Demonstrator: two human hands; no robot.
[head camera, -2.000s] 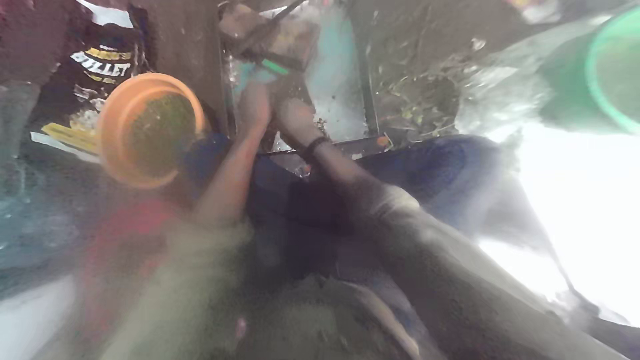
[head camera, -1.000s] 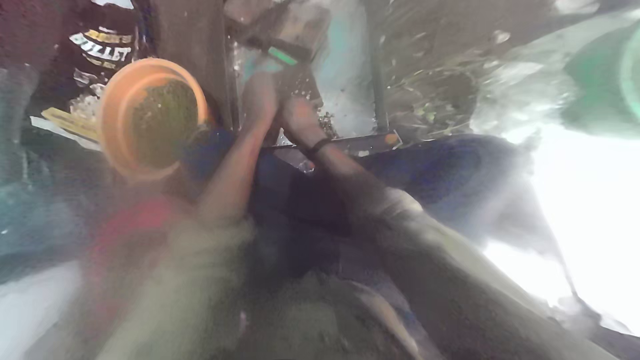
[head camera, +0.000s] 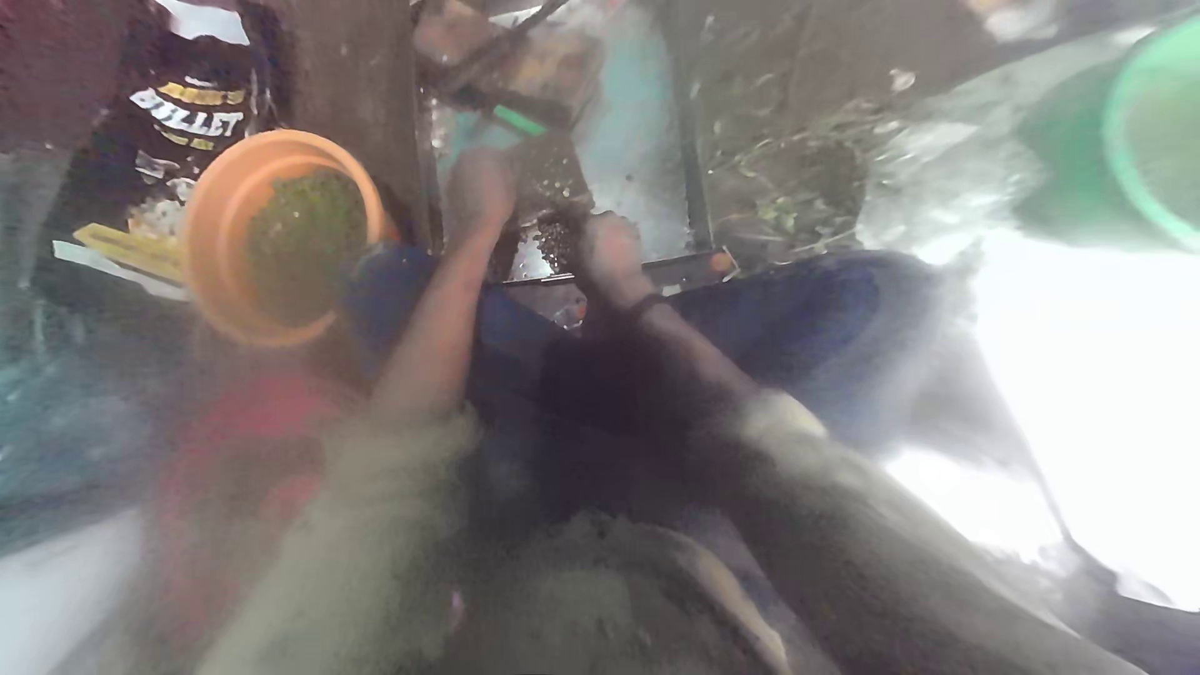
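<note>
The picture is hazy. My left hand (head camera: 480, 192) is curled beside a brown patch (head camera: 553, 173) that looks like wood or soil; whether it grips anything is unclear. My right hand (head camera: 614, 246), with a dark band at the wrist, is curled near a dark, grainy clump (head camera: 557, 239) between the hands. Both hands are over a shallow tray with a dark rim (head camera: 692, 178) and a pale blue-white surface. Beyond them lies a dark tool-like object with a bright green strip (head camera: 518, 120), next to brown blocks or lumps (head camera: 548, 70).
An orange plastic bucket (head camera: 202, 244) holding green material stands left of the tray. Behind it is a black printed bag (head camera: 192, 103). Plant scraps (head camera: 778, 211) lie to the right on the ground, and a green tub (head camera: 1116, 141) is at the far right.
My hands have moved apart, and the dark grainy clump now shows between them.
</note>
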